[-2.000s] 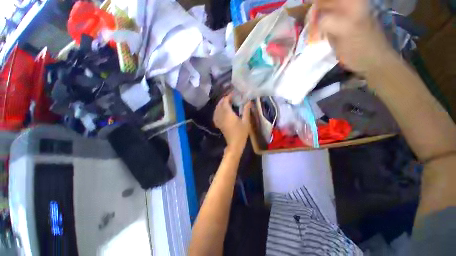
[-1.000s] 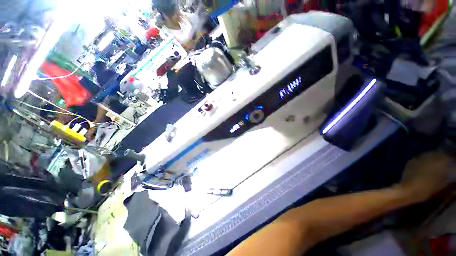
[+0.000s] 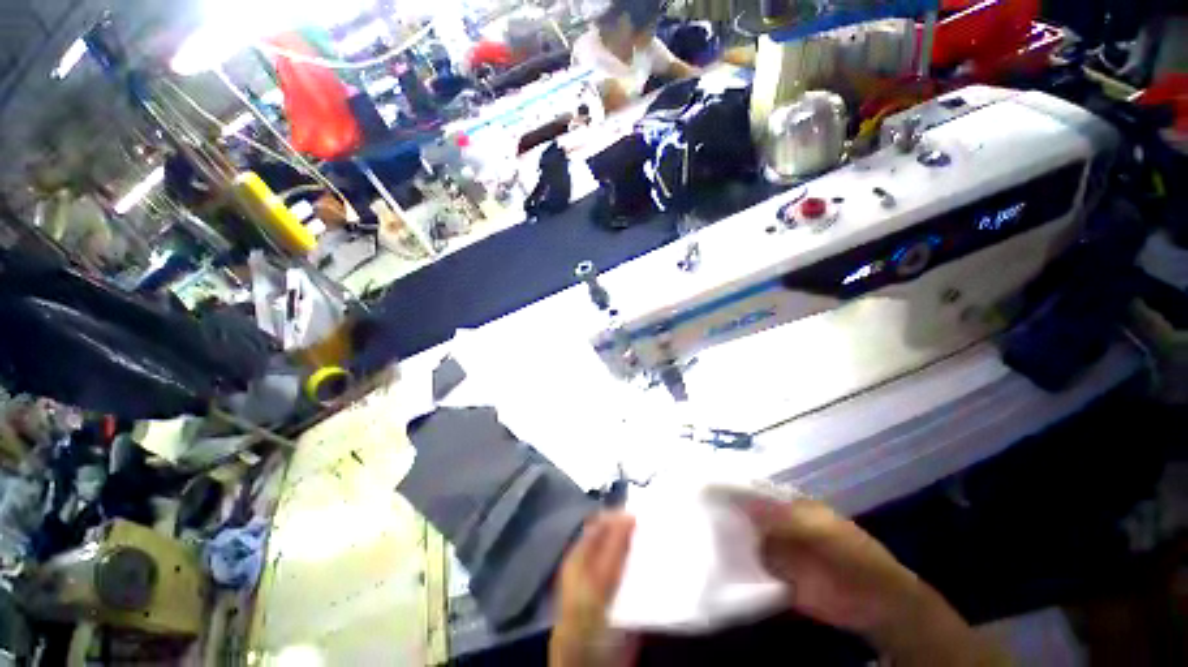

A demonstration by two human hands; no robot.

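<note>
My left hand (image 3: 594, 593) and my right hand (image 3: 834, 563) hold a folded white piece (image 3: 691, 563) between them at the table's front edge; it is blurred, and I cannot tell if it is cloth or paper. The dark grey fabric panel (image 3: 489, 502) lies just left of my left hand, partly on the cream board. The sewing machine (image 3: 860, 248) stands behind my hands, with its needle area (image 3: 651, 371) above the bright table. Thread snips (image 3: 717, 438) lie right of the needle area.
A worn cream board (image 3: 345, 534) is at the left, beside a yellowish machine (image 3: 130, 573) and scraps. A dark slab (image 3: 1062, 332) lies at the machine's right end. A person (image 3: 625, 59) sits at another machine behind. A shiny dark bag (image 3: 117, 345) is at far left.
The view has swung from the open box back to the sewing table. Both hands are now at the table's front edge, holding the white piece. The grey panel still lies left of the needle.
</note>
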